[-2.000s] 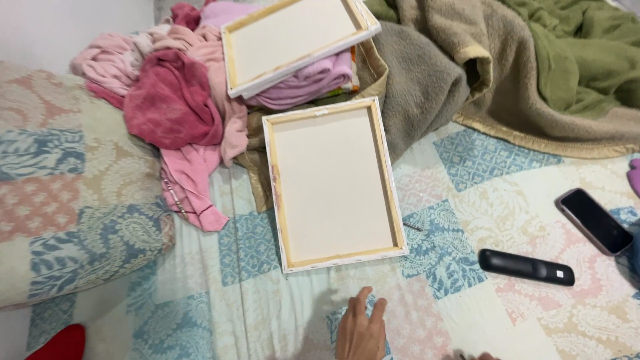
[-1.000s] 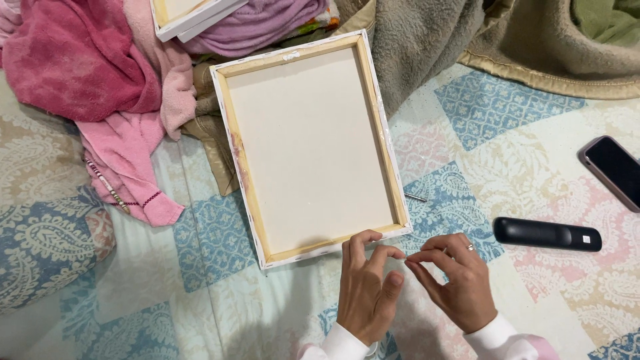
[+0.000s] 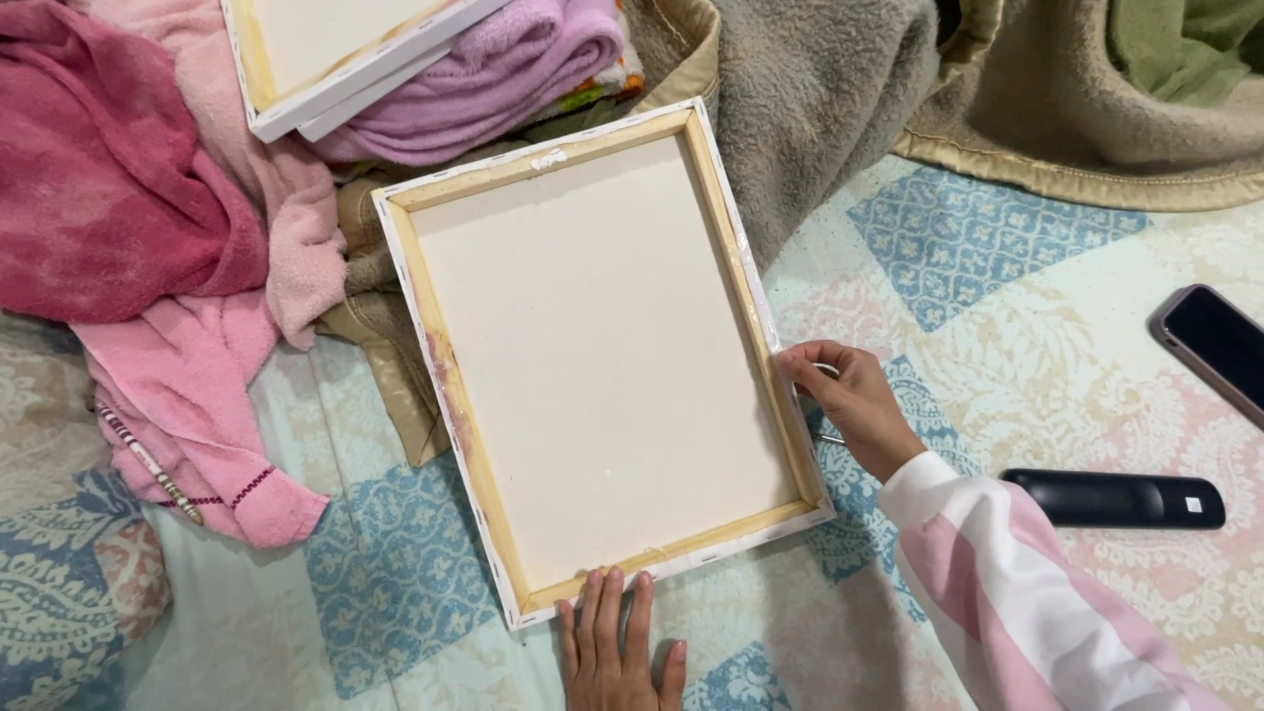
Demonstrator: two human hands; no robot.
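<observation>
A stretched canvas point(image 3: 592, 355) lies back side up on the patterned bedspread, its wooden stretcher bars and stapled edge showing. My left hand point(image 3: 620, 652) rests at its near edge, fingers apart, the fingertips touching the lower bar. At the right edge, my right hand point(image 3: 849, 400) has thumb and forefinger together against the canvas's side; whether they pinch the edge or a small thing there cannot be told. Just below that hand, a thin metal rod point(image 3: 829, 438) sticks out beside the frame, and the rest of it is hidden.
More canvases point(image 3: 355, 59) are stacked on a folded lilac blanket point(image 3: 494, 89) at the back. Pink towels point(image 3: 128, 168) and a beaded strand point(image 3: 148, 459) lie to the left. A grey-brown blanket point(image 3: 820, 109) is behind; a black elongated device point(image 3: 1116, 499) and a smartphone point(image 3: 1220, 346) are on the right.
My hands were close together by the canvas's lower right corner one second ago. The right hand has moved up along the right edge, and the left hand now lies flat at the lower edge.
</observation>
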